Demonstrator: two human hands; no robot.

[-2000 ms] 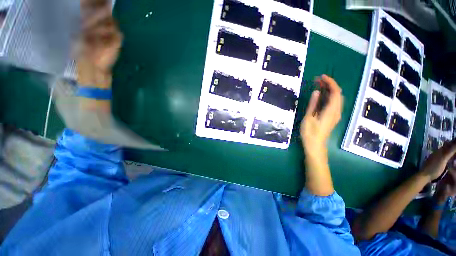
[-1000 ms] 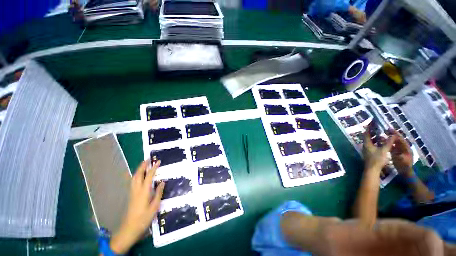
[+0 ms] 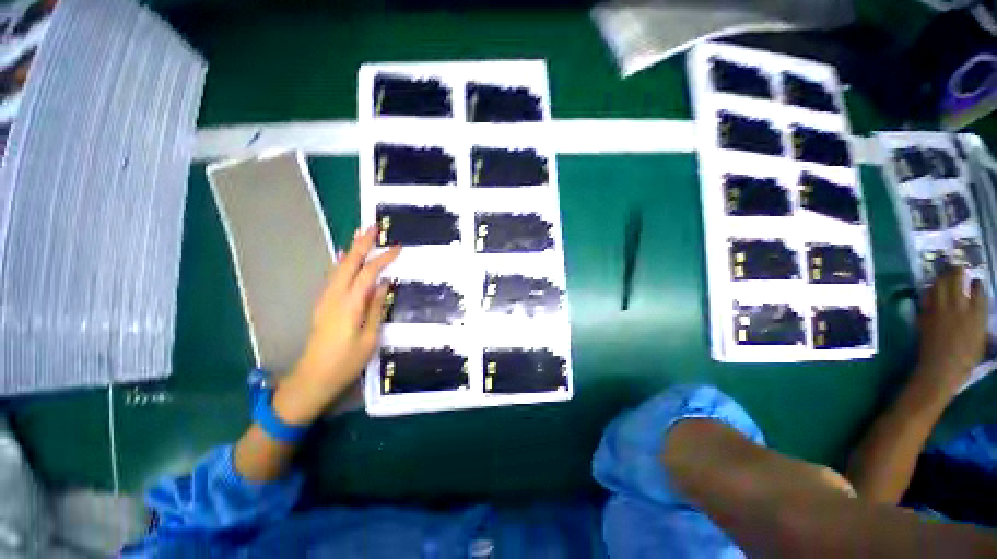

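A white tray lies in front of me, with black-faced circuit boards in two columns. My left hand rests palm down at its left edge, fingers a little apart near the middle boards, gripping nothing that I can see. A blue band is on that wrist. A grey-brown sheet with a pale edge lies left of the tray, its lower part behind my hand. My right forearm reaches to the right and leaves the picture; the hand is out of view.
Dark tweezers lie on the green mat between two trays. A second board tray is at right. Beyond it another person's hand is over more boards. A tall white tray stack stands at left. Silvery film lies at the back.
Since two seconds ago, my left hand has let go of the sheet, now lying on the mat, and moved to the tray's edge. My right arm has swung right, its hand leaving view. The view has shifted.
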